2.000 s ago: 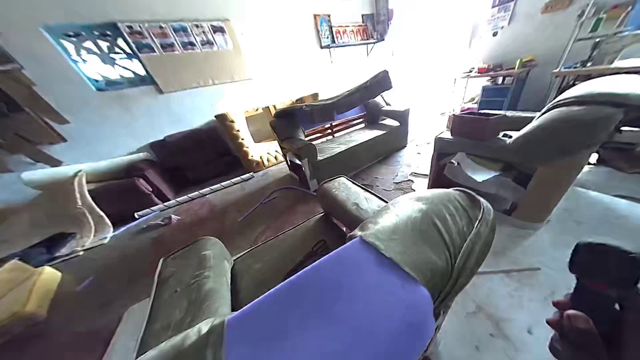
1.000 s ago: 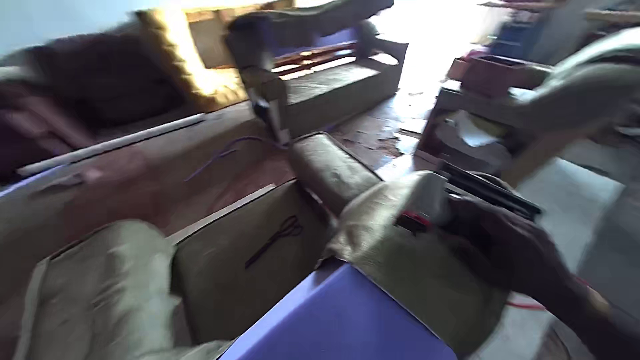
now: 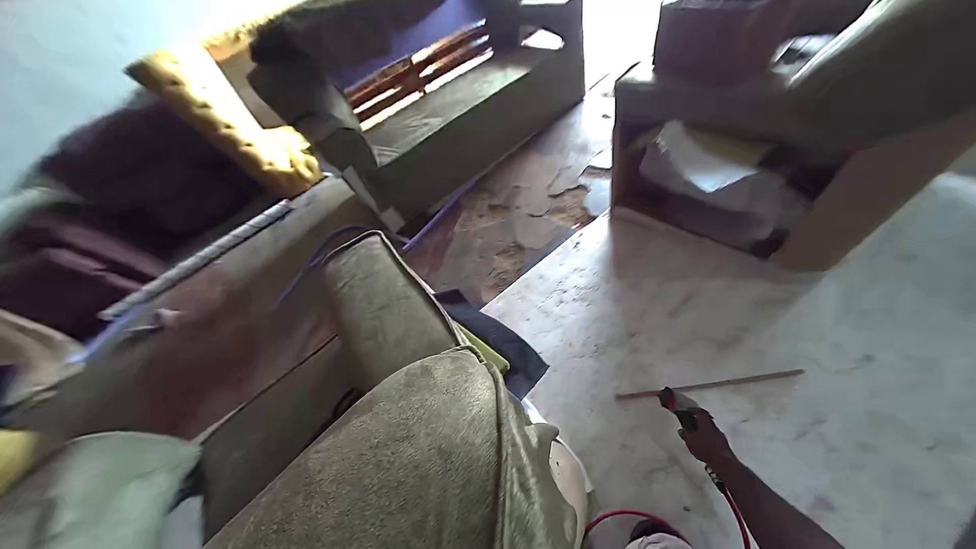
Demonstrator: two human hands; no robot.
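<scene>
At the lower right, my right hand (image 3: pixel 705 438) is closed around a dark pneumatic tool (image 3: pixel 679 402), which looks like a staple gun. A red hose (image 3: pixel 736 515) runs along my forearm. The tool is over the pale floor, its tip overlapping the view of a thin wooden stick (image 3: pixel 751 380). To the left stands a sofa in olive-green fabric; its large padded part (image 3: pixel 412 450) fills the bottom middle, with loose fabric (image 3: pixel 537 473) hanging at its right edge. Behind it is a padded armrest (image 3: pixel 389 305). Scissor handles (image 3: pixel 347 402) show partly on the seat. My left hand is out of view.
Another green sofa (image 3: pixel 465 114) stands at the back, beside a yellow foam-covered frame (image 3: pixel 236 122). An open-sided upholstered frame (image 3: pixel 823 221) stands at the right. A dark cloth piece (image 3: pixel 503 343) lies near the armrest. A long pale wrapped strip (image 3: pixel 198 259) lies at left.
My right hand and the tool have moved off the sofa's padded part, down and right over the floor. The purple surface is no longer in view. The view has shifted.
</scene>
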